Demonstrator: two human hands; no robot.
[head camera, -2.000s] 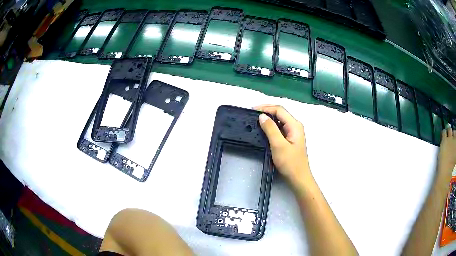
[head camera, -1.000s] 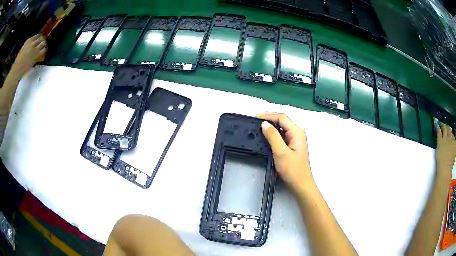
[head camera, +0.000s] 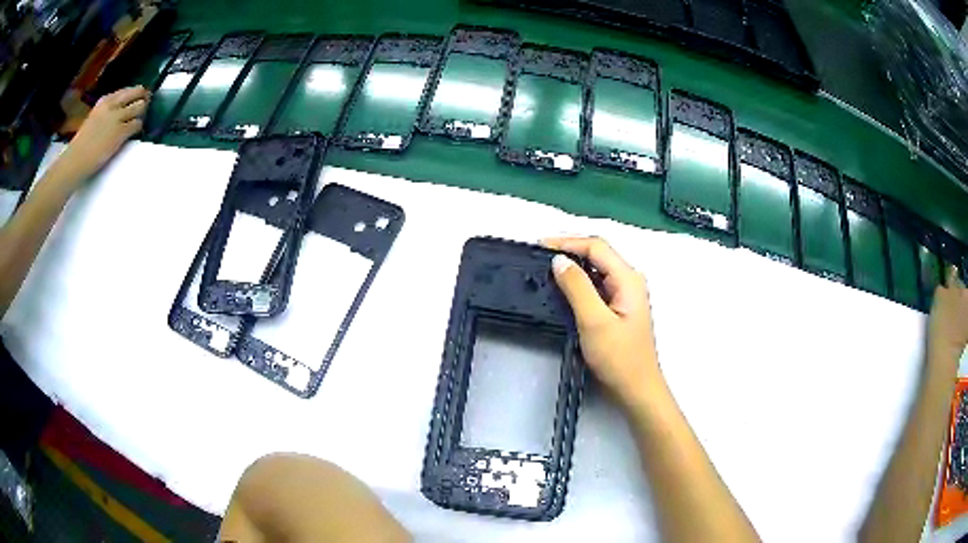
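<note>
A thick stack of black phone middle frames (head camera: 454, 350) lies on the white bench, camera end away from me, its window showing white below and silvery contacts at the near end. My right hand (head camera: 614, 318) grips the stack's upper right corner, thumb on top and fingers partly hidden behind the edge. My left hand is not in view; a bent piece of bare skin, perhaps my left arm, shows at the bottom edge. Left of the stack, a few loose frames (head camera: 278, 170) overlap at a slant on the white sheet.
A row of frames (head camera: 486, 51) lies along the green line (head camera: 446, 164). Another person's hand (head camera: 111, 122) is at the upper left, another (head camera: 948, 308) at the right edge. An orange bin (head camera: 948, 504) is at lower right. A black tray (head camera: 743, 37) and clear plastic (head camera: 929, 85) lie beyond.
A person's hand at the upper left has come in and reached right to the row's left end. My right hand and the stack keep their place; the view has shifted slightly.
</note>
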